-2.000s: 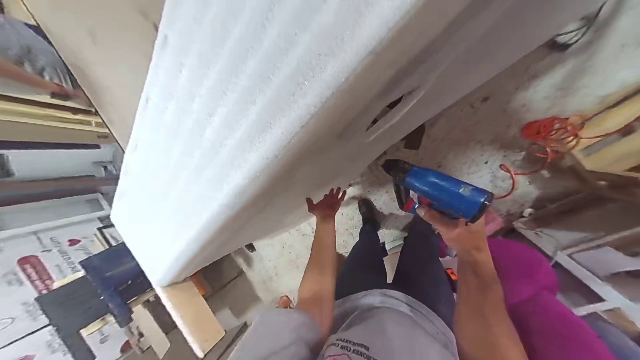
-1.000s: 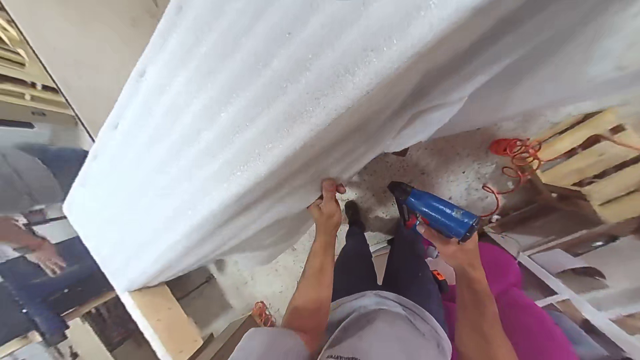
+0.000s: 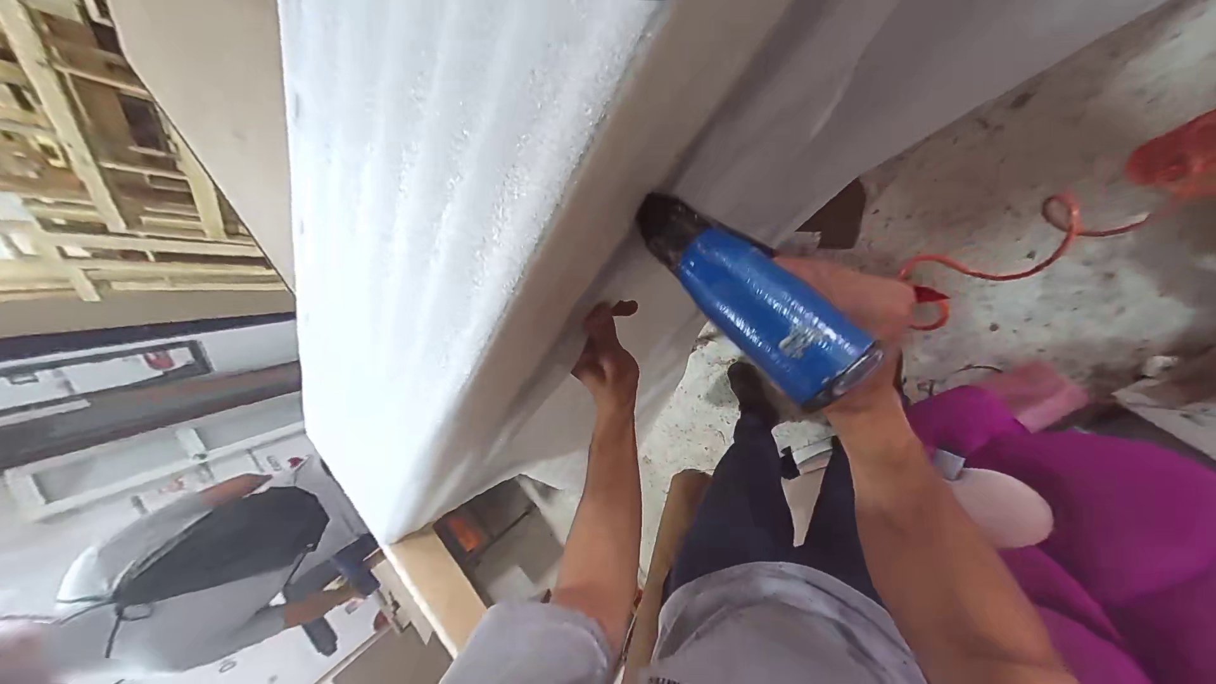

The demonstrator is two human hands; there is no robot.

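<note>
A large panel padded with ribbed white foam or batting slants across the view, with thin white fabric hanging along its near side. My right hand grips a blue pneumatic stapler, whose dark nose rests at or close to the fabric just below the panel's edge. To the left of the tool, my left hand is against the fabric side, its thumb and fingers seeming to pinch the cloth, though the fingertips are partly hidden.
An orange coiled air hose lies on the stained floor at right. Magenta upholstery is close by my right arm. A wooden piece sits under the panel's lower corner. At lower left another person holds a dark tool; wooden frames stand beyond.
The stapler has moved up from beside my legs to the fabric-covered side of the panel. My left hand, open two seconds ago, has closed on the fabric. The view has turned.
</note>
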